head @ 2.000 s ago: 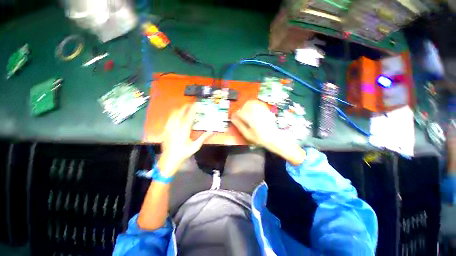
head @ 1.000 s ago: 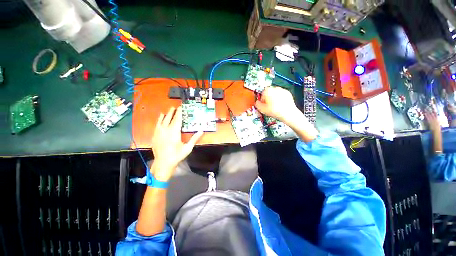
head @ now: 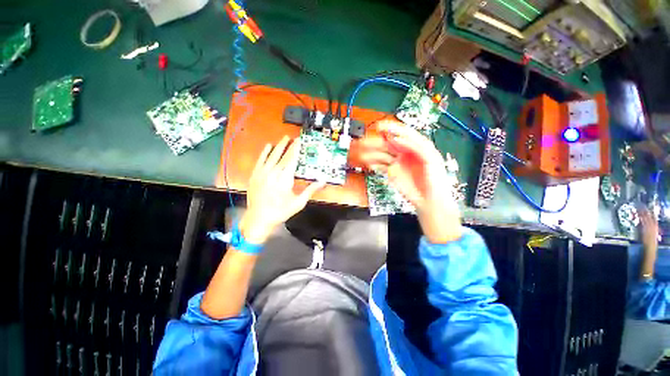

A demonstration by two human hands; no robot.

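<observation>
A green-white circuit board lies on the orange test fixture, its back edge at the black connector bar. My left hand lies at the board's left edge with fingers spread; the thumb reaches the front left corner. My right hand is raised right of the board and blurred; whether its fingers hold anything cannot be told. A second circuit board lies partly under my right hand, and another board is behind it.
A remote control and an orange box with a blue light stand right. An oscilloscope is back right. More boards and a tape roll lie left. Black trays are below. Another person's hand shows far right.
The view has shifted. My right hand has moved from the boards on the right toward the fixture and is now blurred. My left hand stays beside the board on the fixture.
</observation>
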